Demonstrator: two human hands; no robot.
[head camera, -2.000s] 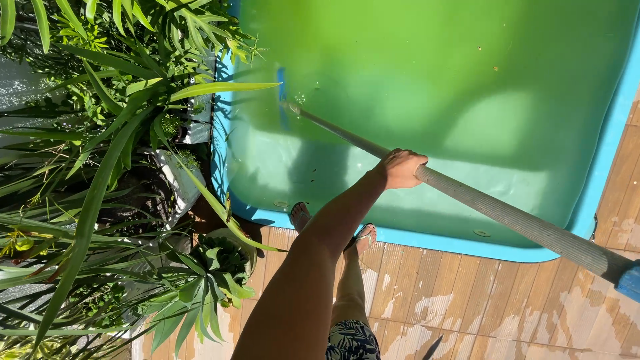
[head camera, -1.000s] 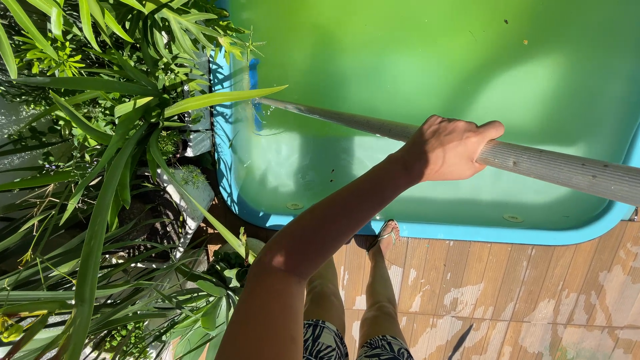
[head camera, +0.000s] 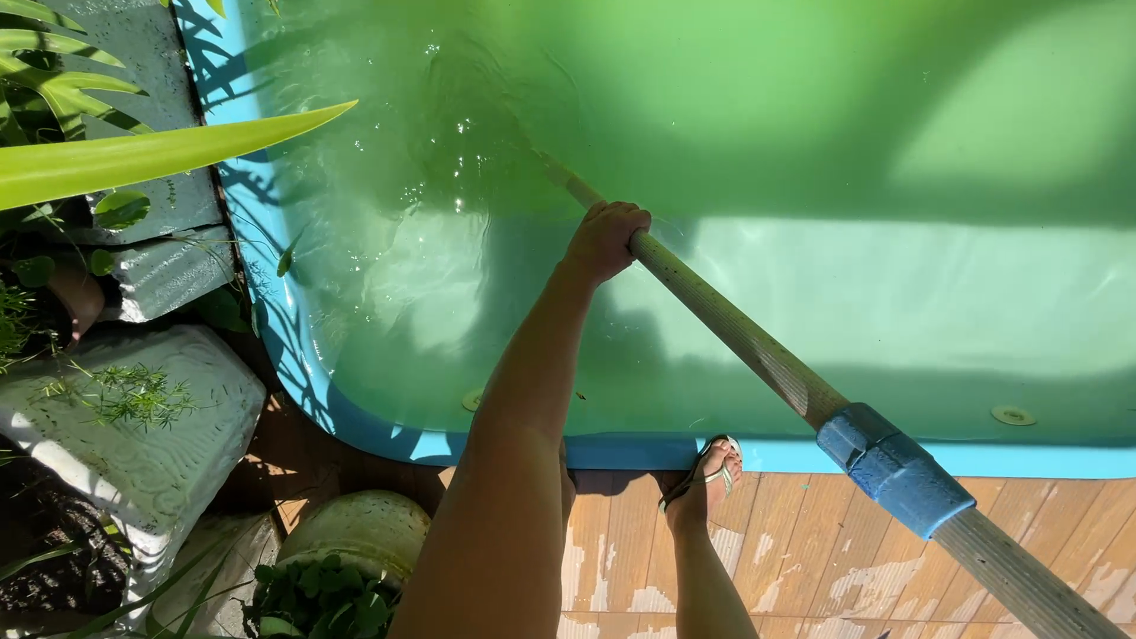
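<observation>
My left hand is closed around a ribbed telescopic pole just above the green pool water. From there the pole slants down to the right, through a blue plastic locking collar, and leaves the frame at the bottom right corner. Its far end goes under the cloudy water at the upper left, and whatever is on that end is hidden. Small ripples and glints show around that spot. My right hand is not in view.
The pool's light blue rim curves along the left and bottom. My sandalled foot is at that edge, on wet wood-look decking. Leafy plants, a whitish block and a round pot crowd the left side.
The blue head at the pole's far end, visible in both earlier frames, is now out of sight under the water. The blue collar has come into full view at the right.
</observation>
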